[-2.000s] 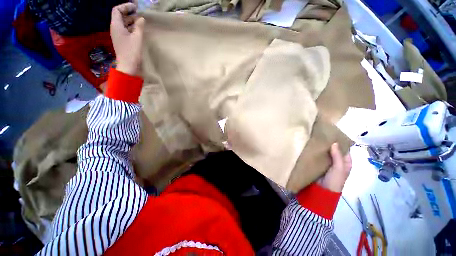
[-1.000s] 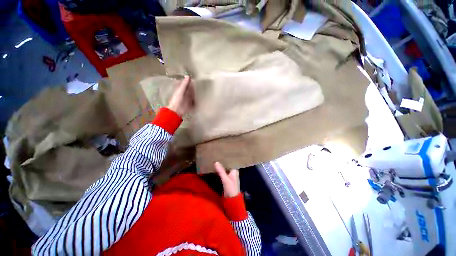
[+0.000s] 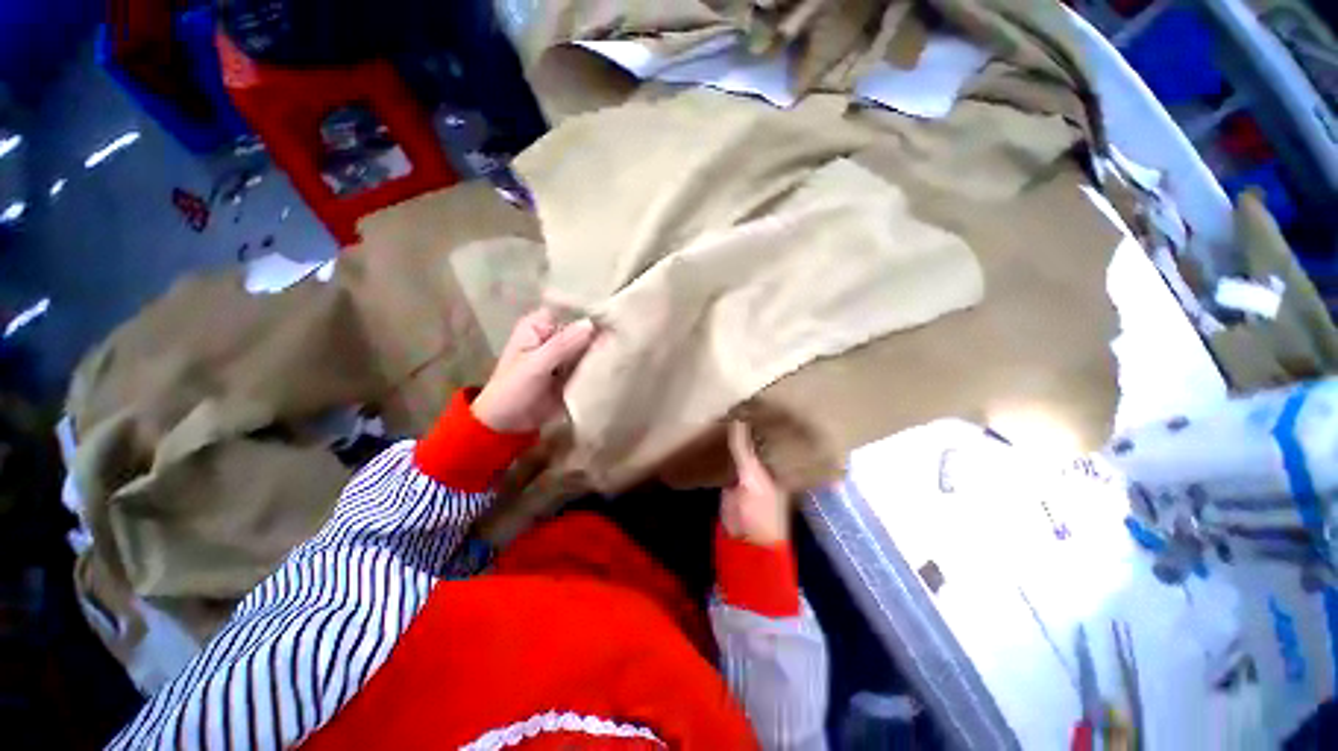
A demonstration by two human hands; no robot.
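Note:
A large khaki panel (image 3: 1013, 264) lies over the table's front edge, with a lighter tan piece (image 3: 866, 264) on top of it. My left hand (image 3: 536, 374) pinches the near left edge of the light cloth between thumb and fingers. My right hand (image 3: 754, 492) is at the near edge of the khaki cloth, its fingers partly under the fold; its grip is partly hidden. The cloth between my hands is wrinkled and hangs a little over the edge.
The sewing machine (image 3: 1233, 455) stands at the right. Blurred scissors (image 3: 1087, 682) lie on the white table (image 3: 954, 514). Khaki cloth (image 3: 220, 440) is heaped at the left, with more at the back. A red crate (image 3: 272, 125) stands on the floor at upper left.
The panel was first held up wide, then laid down. Since then my left hand has moved nearer me, drawing the light cloth's edge along, and my right hand has moved right and slightly up.

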